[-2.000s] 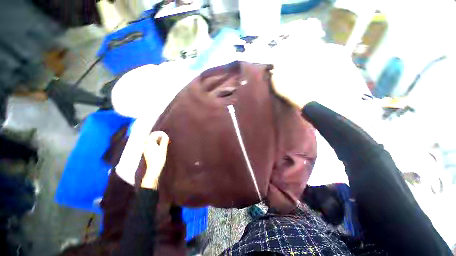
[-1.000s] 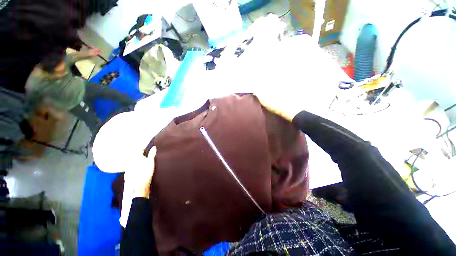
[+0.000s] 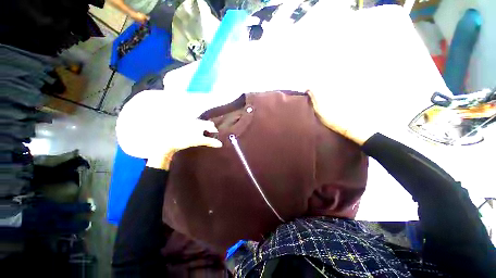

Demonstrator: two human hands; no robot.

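Note:
The dark brown garment [image 3: 277, 141] lies on the white table in front of me. Its pale zip [image 3: 251, 175] runs from near the neckline [image 3: 224, 107] down towards my body. My left hand [image 3: 190, 141] lies at the garment's left shoulder, fingers spread by the neckline near the zip top; its outline is washed out against the white. My right hand [image 3: 333, 122] lies along the garment's upper right edge; its fingertips are at the far edge, and whether they grip the cloth is unclear.
A rounded white padded form [image 3: 142, 124] is at the table's left end. A steam iron [image 3: 443, 124] rests at right. Blue crates [image 3: 144, 51] stand at upper left and below the form. A teal hose [image 3: 463, 49] is at upper right. A person's arm [image 3: 128, 10] shows at the top left.
My left hand has moved from the garment's left edge inward to the neckline. My right hand stays at the upper right edge. The view has shifted, bringing the iron nearer the right rim.

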